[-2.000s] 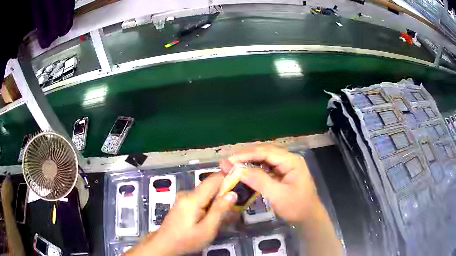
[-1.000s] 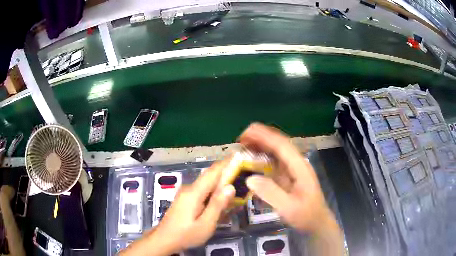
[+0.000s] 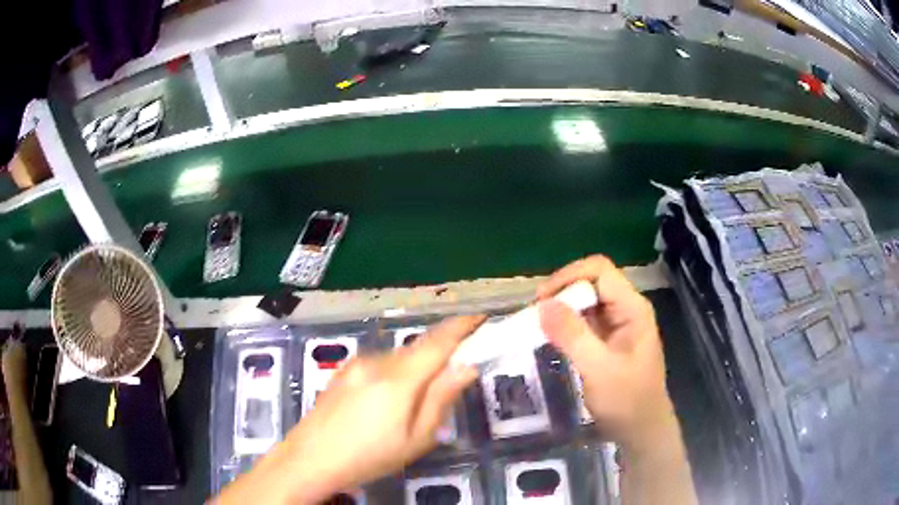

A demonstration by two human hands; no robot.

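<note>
My left hand (image 3: 399, 395) and my right hand (image 3: 616, 340) hold a long white phone piece (image 3: 513, 333) between them, tilted up to the right, above the tray. Its pale side shows; no screen or yellow edge is visible now. My fingers hide both ends in part. Below is the clear blister tray (image 3: 222, 395) with white back housings (image 3: 258, 402) in pockets, each with a dark oval opening at the top. One housing (image 3: 515, 399) with a dark grey patch lies just under my hands. My left hand and forearm cover part of the tray.
Phone half-assemblies (image 3: 315, 247) lie on the green belt (image 3: 424, 217) at left. A small black pad (image 3: 280, 302) lies on the belt's edge. A desk fan (image 3: 106, 312) stands left, near another person's arm (image 3: 25, 424). The front-housing tray stack (image 3: 798, 325) is at right.
The piece in my hands has turned from showing a yellow frame and dark window to showing a long white side. The belt phones have shifted right, and another shows near the fan.
</note>
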